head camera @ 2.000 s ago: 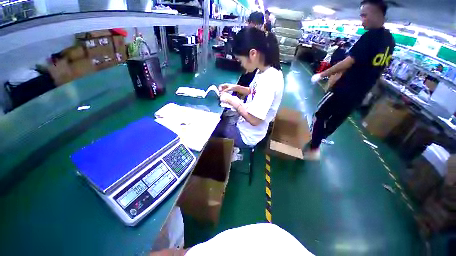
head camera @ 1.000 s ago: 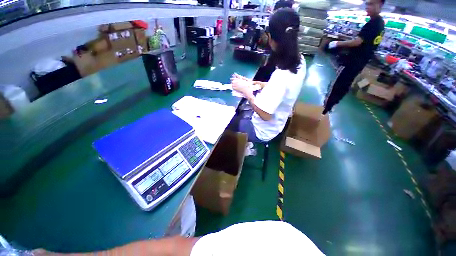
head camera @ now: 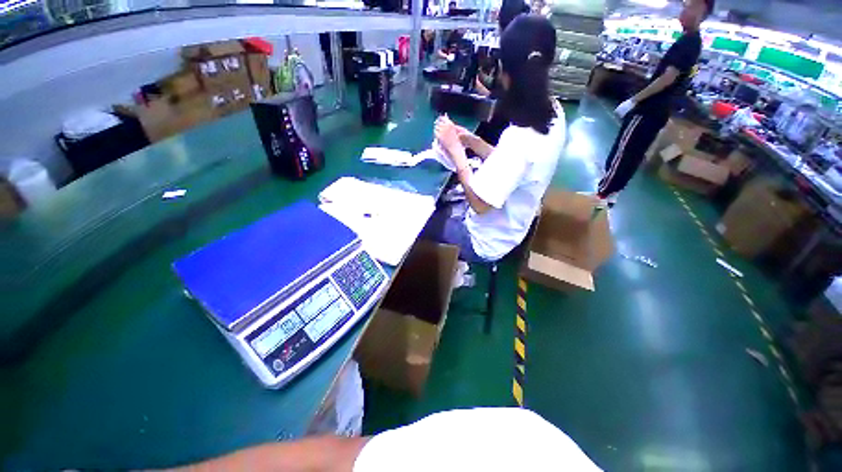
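Neither of my hands is in view. A bare forearm with a white sleeve crosses the bottom edge, and its hand is cut off at the lower left. The nearest thing is the weighing scale [head camera: 268, 263], with a blue flat top, a white body, displays and a keypad, on the green bench [head camera: 120, 369]. Nothing lies on its top. Loose white sheets or bags [head camera: 383, 214] lie just behind it to the right. A black product box [head camera: 287, 136] with red and white lettering stands upright beyond the scale. Another black box [head camera: 375, 96] stands farther back.
A seated co-worker in white [head camera: 512, 171] handles something white at the bench edge. An open brown carton [head camera: 399, 346] is beside the bench, another [head camera: 565, 241] behind the co-worker. A person in black [head camera: 646, 111] stands in the aisle by yellow-black floor tape [head camera: 520, 341].
The view has swung, so the scale sits farther right and higher. My forearm has come into view at the lower left. The standing person has moved away, and the co-worker's hands have shifted.
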